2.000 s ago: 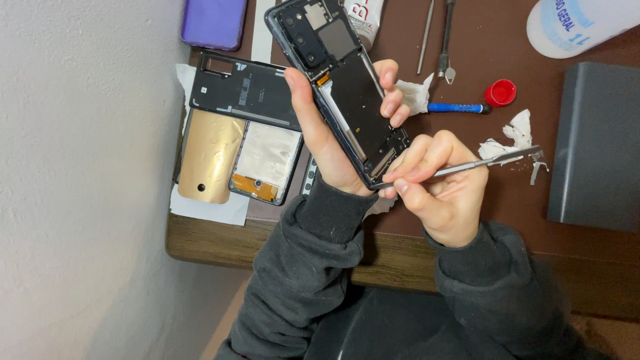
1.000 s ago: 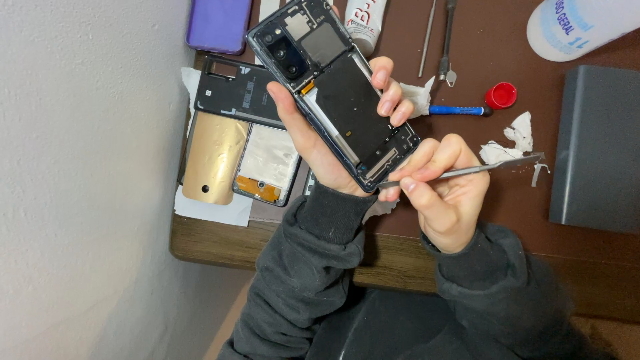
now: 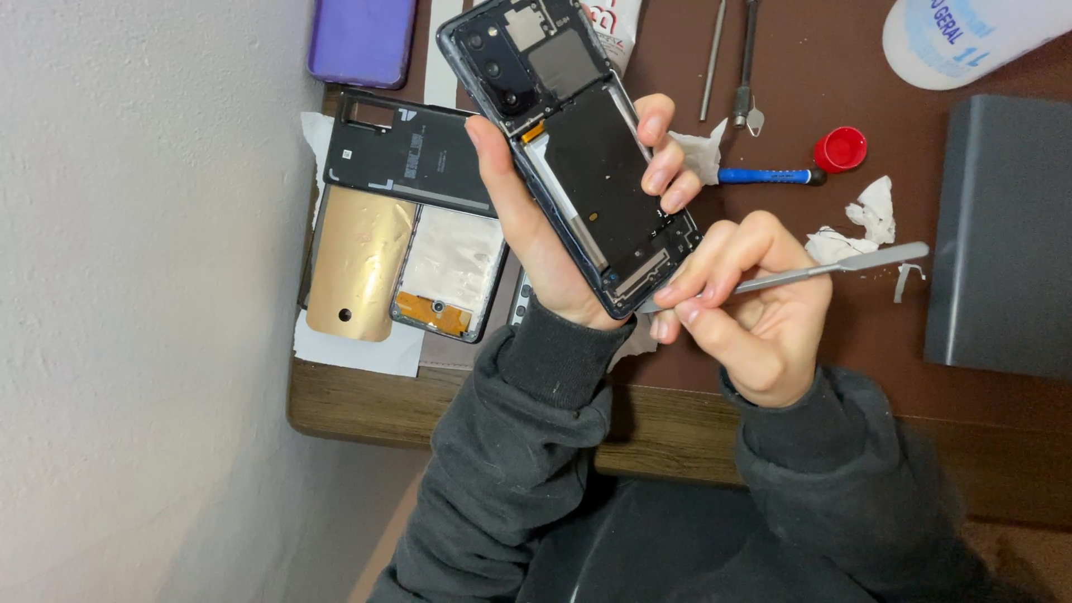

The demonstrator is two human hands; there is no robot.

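An opened smartphone (image 3: 599, 167), its inner side with the camera lenses facing up, lies tilted in my left hand (image 3: 536, 234). The thumb runs along its left edge and the fingers wrap its right edge. My right hand (image 3: 754, 293) pinches a double-ended metal spudger (image 3: 804, 275). One flat end of that tool is at the phone's lower edge, partly hidden by my fingertips; the other points right over the table. Behind my left hand lie a black phone back cover (image 3: 419, 159), a gold-coloured panel (image 3: 360, 268) and another opened phone body (image 3: 452, 260).
A purple case (image 3: 362, 42) lies by the wall at upper left. Around the right side are a blue-handled screwdriver (image 3: 764, 176), a red cap (image 3: 841, 150), crumpled white paper (image 3: 871, 209), a dark grey box (image 3: 1005, 234) and a white bottle (image 3: 963, 42). The wooden table edge (image 3: 670, 427) runs below my hands.
The phone's face has turned a little more toward the view since the earliest frame. The spudger has stayed at its lower edge in my right hand, its angle slightly changed.
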